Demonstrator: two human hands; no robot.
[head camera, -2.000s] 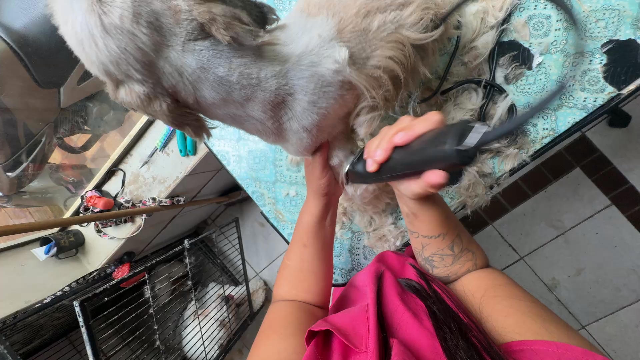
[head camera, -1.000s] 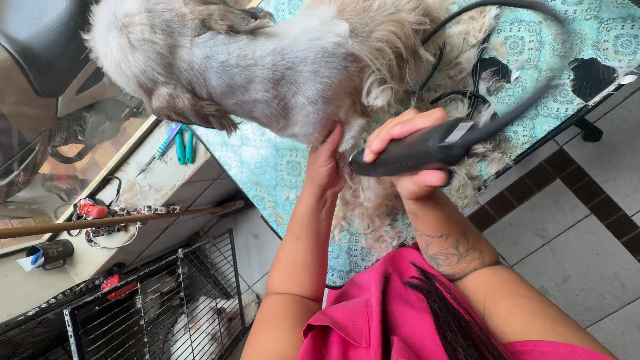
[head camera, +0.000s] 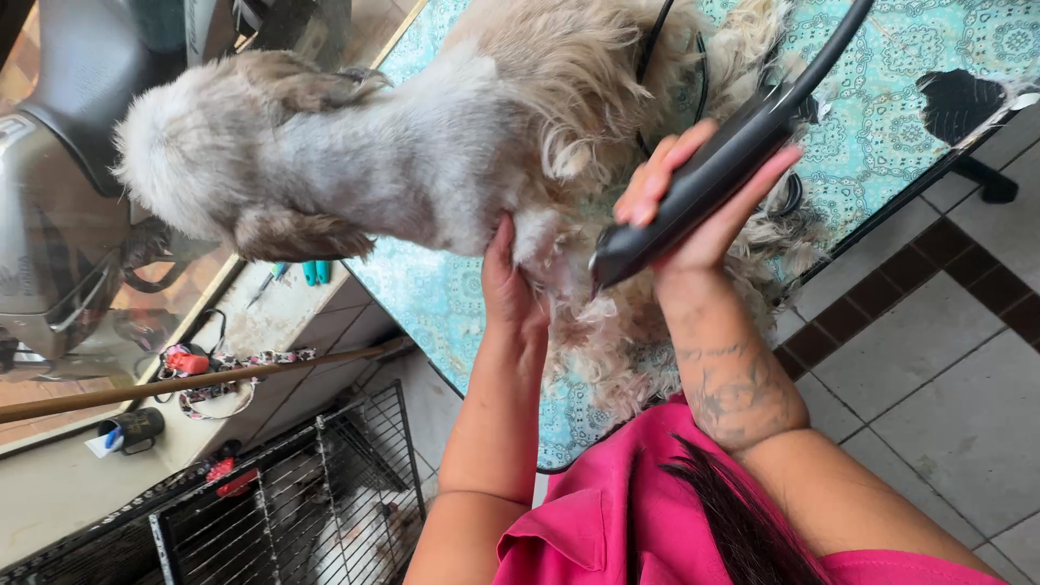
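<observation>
A partly shorn, long-haired dog (head camera: 382, 162) is on a table with a patterned turquoise cover (head camera: 431, 301), its head toward the left. My left hand (head camera: 513, 284) holds the dog's front leg near the chest, the thumb against the short coat; the fingers are partly hidden. In my right hand (head camera: 699, 195) is a black electric hair clipper (head camera: 699, 191), its blade end pointing down-left beside that leg, with a small gap between. The clipper's thick cord runs up to the top edge. Cut fur (head camera: 609, 349) lies in a heap below the leg.
A wire cage (head camera: 284, 496) with a light-furred animal inside stands at lower left. A wooden pole (head camera: 203, 380) crosses a ledge holding a dark mug (head camera: 134, 431), a patterned harness (head camera: 236, 382) and teal-handled tools (head camera: 317, 272). The table cover has a torn patch (head camera: 963, 106) at right.
My right hand has turned the clipper to a steeper slant, and its blade end now stands farther from my left hand. The dog's head has turned or shifted. My left hand stays at the leg.
</observation>
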